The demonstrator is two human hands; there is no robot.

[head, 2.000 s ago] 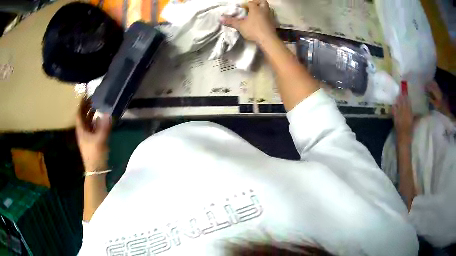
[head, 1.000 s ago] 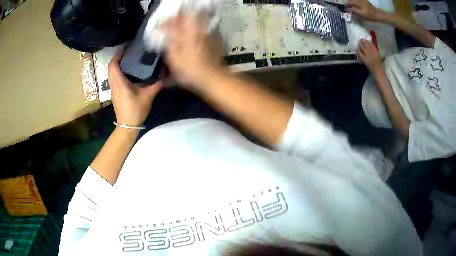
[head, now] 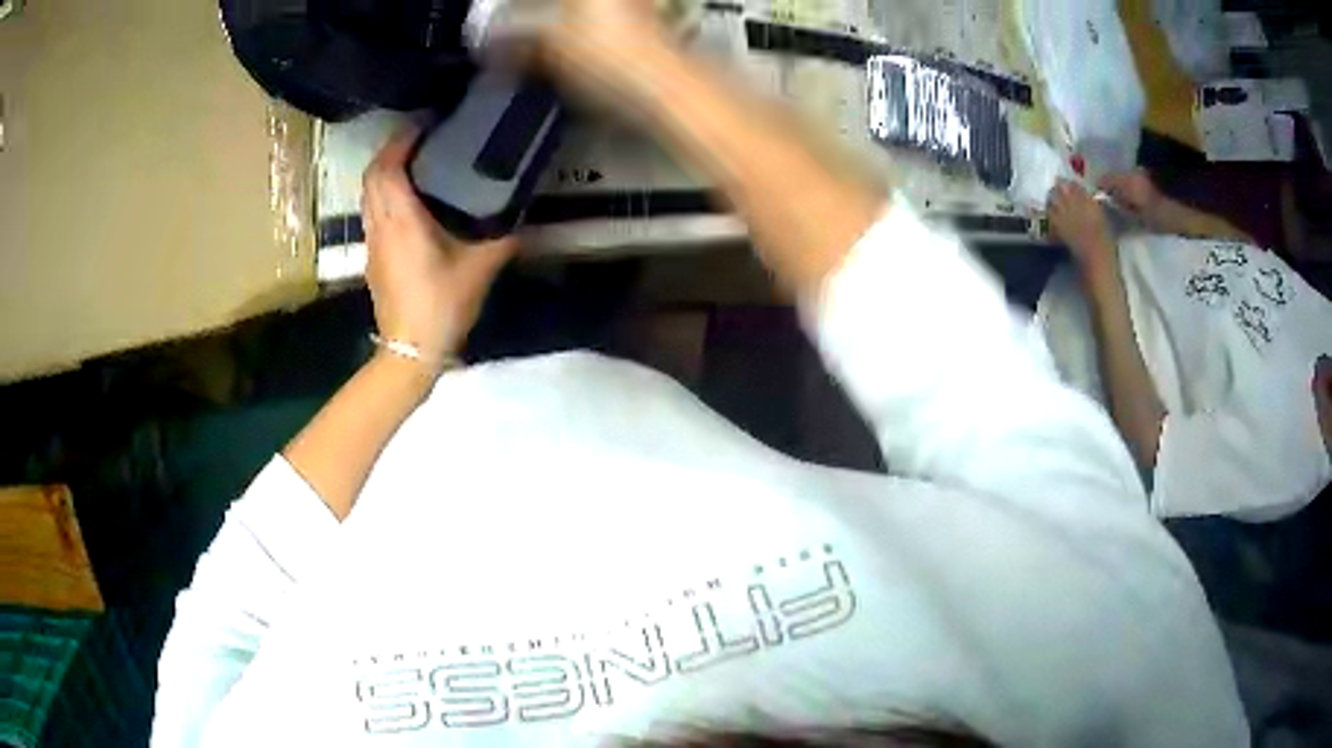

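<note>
A black portable fan lies on the bench at the upper left, its round head (head: pixel 343 56) cut off by the top edge. Its long boxy base (head: pixel 465 164) points towards me, with a dark panel on its grey face. My left hand (head: pixel 424 256) grips the near end of the base from below and the side. My right hand (head: pixel 606 44) is blurred at the top edge, above the far part of the base. A whitish cloth (head: pixel 504 21) shows blurred at its fingers, mostly hidden.
Brown cardboard (head: pixel 132 176) covers the bench at left. A bagged ribbed dark part (head: pixel 939 120) lies on the printed carton sheet to the right. A neighbouring worker's hands (head: pixel 1084 219) are by a white plastic bag (head: pixel 1078 66). A green crate (head: pixel 44 672) stands at lower left.
Against two seconds ago, my left hand has moved from beside the base to gripping its end, and my right hand has brought the cloth over to the fan. The view has also shifted.
</note>
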